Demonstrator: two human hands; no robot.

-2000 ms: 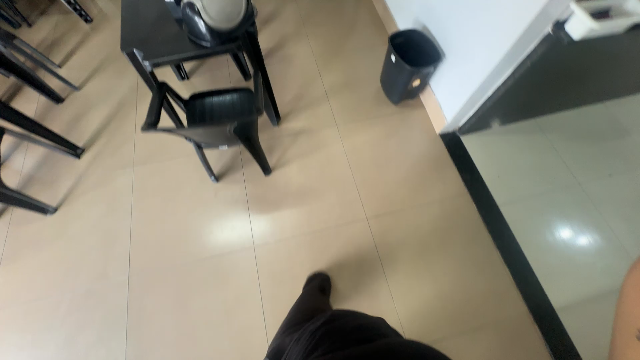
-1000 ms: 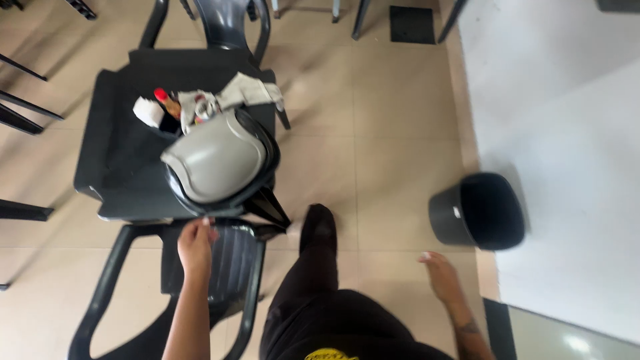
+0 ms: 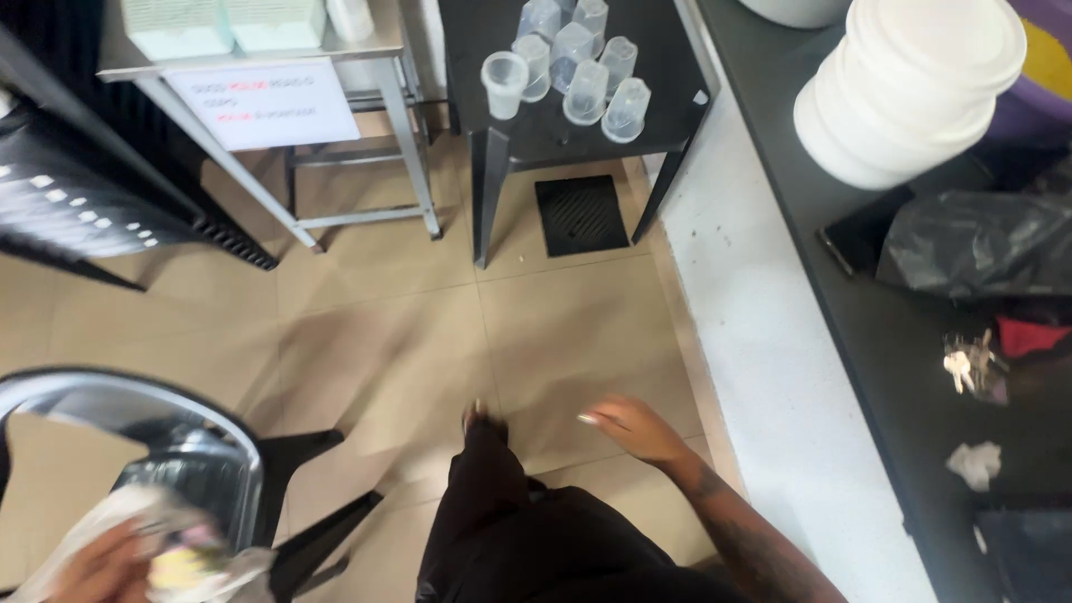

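Note:
At the lower left, my left hand [image 3: 100, 565] grips a thin, whitish plastic bag [image 3: 126, 511]; something pink and yellow shows in it, blurred. The bag is in front of a black plastic chair [image 3: 251, 469]. My right hand [image 3: 628, 423] hangs over the tiled floor, its fingers loosely curled, touching nothing. Ahead, several clear plastic cups [image 3: 586, 88] stand on a black table [image 3: 569, 146], most upside down. On the dark counter [image 3: 863, 377] at the right lie a bunch of keys [image 3: 967, 364], crumpled white paper or tissue [image 3: 976, 465] and a dark plastic bag [image 3: 971, 243].
White lidded tubs [image 3: 904, 92] stand on the counter beside a purple basin [image 3: 1034, 105]. A metal-legged table [image 3: 352, 54] with a paper sign [image 3: 268, 105] is at the upper left. A black floor grate [image 3: 582, 216] lies under the black table. A low white wall [image 3: 720, 276] runs below the counter.
The view has moved on past the table with the grey-topped object to the cups and counter. My left hand, which one second ago was near that object, now holds the plastic bag.

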